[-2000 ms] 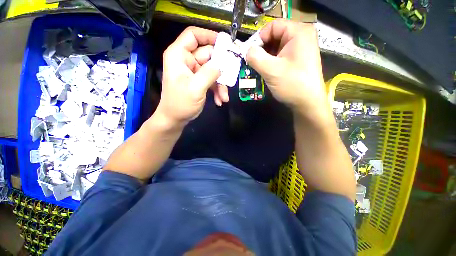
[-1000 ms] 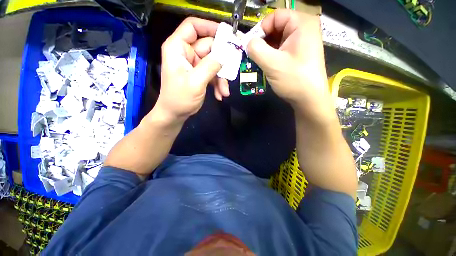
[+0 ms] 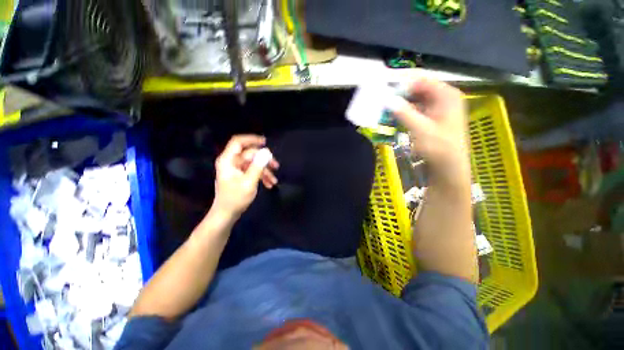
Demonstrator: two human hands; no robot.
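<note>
My right hand (image 3: 434,119) is blurred and holds a white plug housing (image 3: 373,106) above the near left side of the yellow basket. A bit of green circuit board (image 3: 386,124) shows beside the housing, under my fingers. My left hand (image 3: 243,171) is over the dark lap, fingers loosely curled. A small white patch (image 3: 262,158) shows at its thumb tip; I cannot tell whether it is a finger covering or a loose part. The dark shaft of the soldering iron (image 3: 235,58) points down from the bench, apart from both hands.
The blue bin (image 3: 141,205) of white housings is at left. The yellow basket (image 3: 514,212) at right holds white pieces. Along the yellow-edged bench (image 3: 205,83) are a round black fan grille (image 3: 102,48), a silvery fixture (image 3: 191,41), a dark mat (image 3: 410,41) and stacked green-yellow boards (image 3: 568,44).
My hands have parted and left the iron tip. The right hand moved right with the housing and board. The left hand let go of the housing and dropped lower. The view has shifted.
</note>
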